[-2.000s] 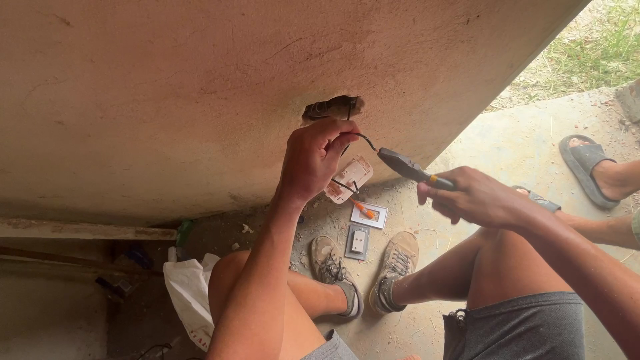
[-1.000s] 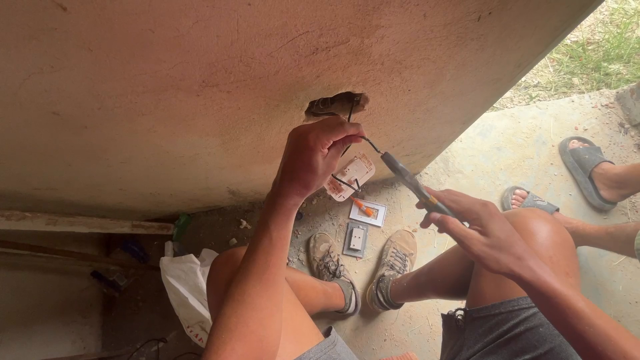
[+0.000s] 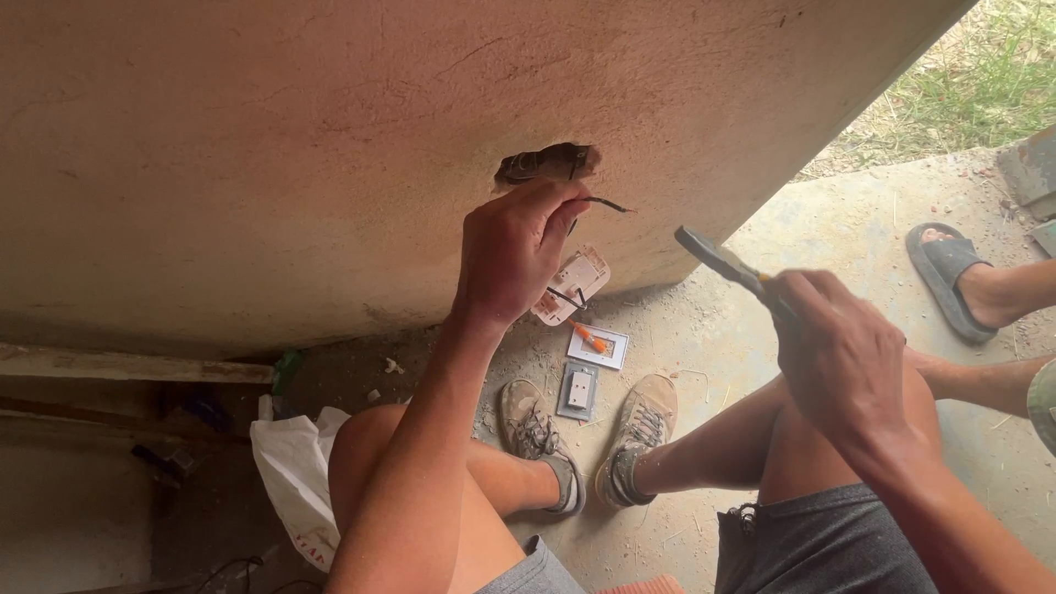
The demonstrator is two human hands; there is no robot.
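Note:
Just below a rough hole point(image 3: 528, 165) in the plastered wall, my left hand point(image 3: 520, 243) pinches a black electrical wire point(image 3: 606, 202), whose end shows bare copper. My right hand point(image 3: 841, 355) holds pliers point(image 3: 722, 260) with dark jaws, apart from the wire; whether the jaws are closed is unclear. Beneath my left hand hangs or leans a white socket plate point(image 3: 590, 276) with a black wire at it. An orange-handled screwdriver point(image 3: 588, 337) lies over a white faceplate frame point(image 3: 619, 351) on the floor, beside a grey-framed outlet point(image 3: 579, 390).
My shoes point(image 3: 643, 429) flank the outlet on the dusty concrete floor. A white sack point(image 3: 297, 470) lies left of my leg, near a wooden beam point(image 3: 132, 363). Another person's sandalled foot point(image 3: 953, 276) is at right. The wall's edge slants down to the right.
The pliers have come off the wire end and moved away from it with my right hand. Bare copper now shows at the tip. My left hand still pinches the wire near the hole.

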